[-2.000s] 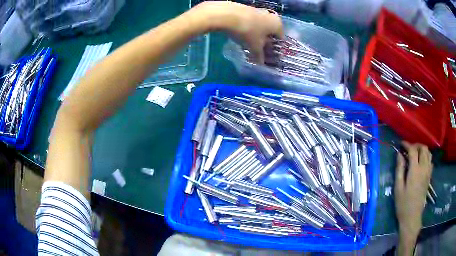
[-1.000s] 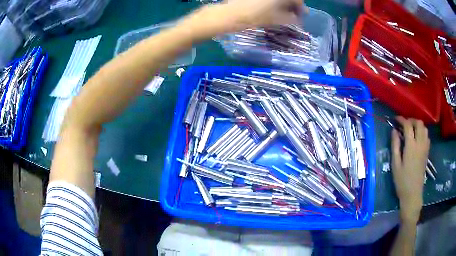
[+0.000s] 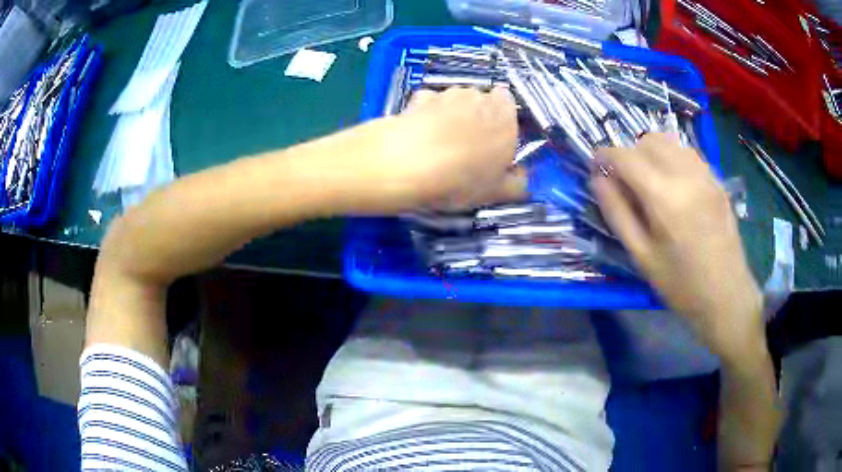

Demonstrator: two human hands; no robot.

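The blue tray (image 3: pixel 499 293) in front of me is heaped with silver metal cylinders (image 3: pixel 545 249) with thin red wires. My left hand (image 3: pixel 462 147) is curled over the tray's left half, knuckles up. A bright metal piece shows beside its fingers; its palm is hidden, so I cannot tell if it holds anything. My right hand (image 3: pixel 660 198) reaches over the tray's right side, fingers bent down among the cylinders. It is blurred and its grip is not clear.
Slender tweezers (image 3: pixel 785 189) lie right of the tray. A red bin (image 3: pixel 729 78) and clear plastic box (image 3: pixel 545 13) stand behind. A clear lid (image 3: pixel 309 28), white scrap (image 3: pixel 310 64), whitish strips (image 3: pixel 143 115) and second blue tray (image 3: pixel 57 157) are leftward.
My left hand has come back from the clear box to the blue tray. My right hand has left the bench by the tweezers and moved left into the tray. The view has tilted down.
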